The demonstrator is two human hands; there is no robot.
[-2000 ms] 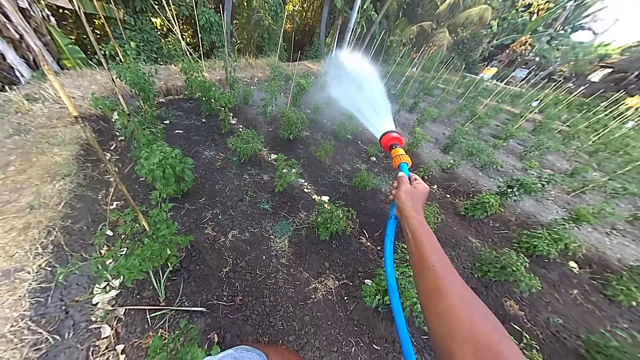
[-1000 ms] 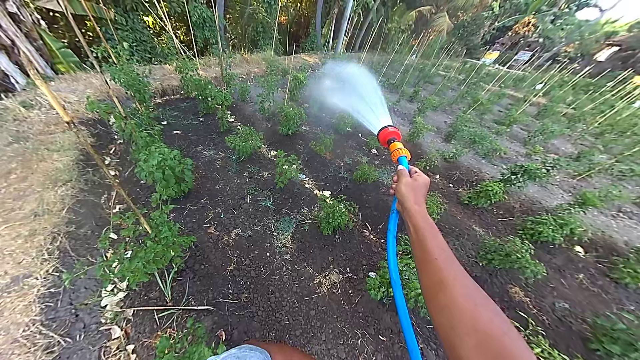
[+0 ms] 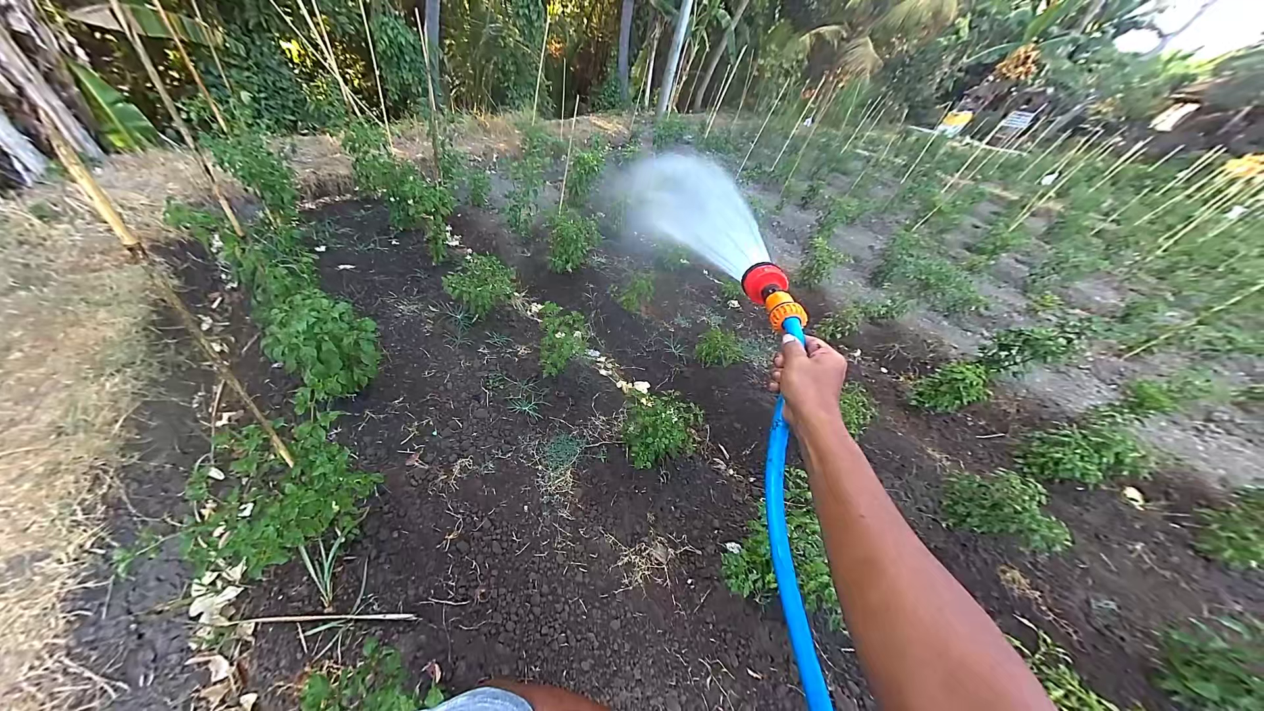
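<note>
My right hand (image 3: pixel 810 380) is closed around a blue hose (image 3: pixel 785 533), just below its orange connector (image 3: pixel 786 311). A red spray nozzle (image 3: pixel 763 282) caps the hose and points up and to the left, away from me. From it a wide fan of water (image 3: pixel 696 207) falls on the plants and soil beyond. Below the hand, the hose curves down to the bottom edge, passing over a leafy plant (image 3: pixel 755 568). Left of the hose grows a small bushy plant (image 3: pixel 662 430). My left hand is out of view.
Rows of low green plants stand in dark soil (image 3: pixel 553 592). A bamboo stake (image 3: pixel 188 306) leans among the plants at left, beside dry grass (image 3: pixel 59 395). Many thin stakes (image 3: pixel 1057 188) rise at the back right. A dry stick (image 3: pixel 326 618) lies at lower left.
The water spray has swung a little to the left between the oldest frame and now. My right hand has kept its hold on the hose throughout.
</note>
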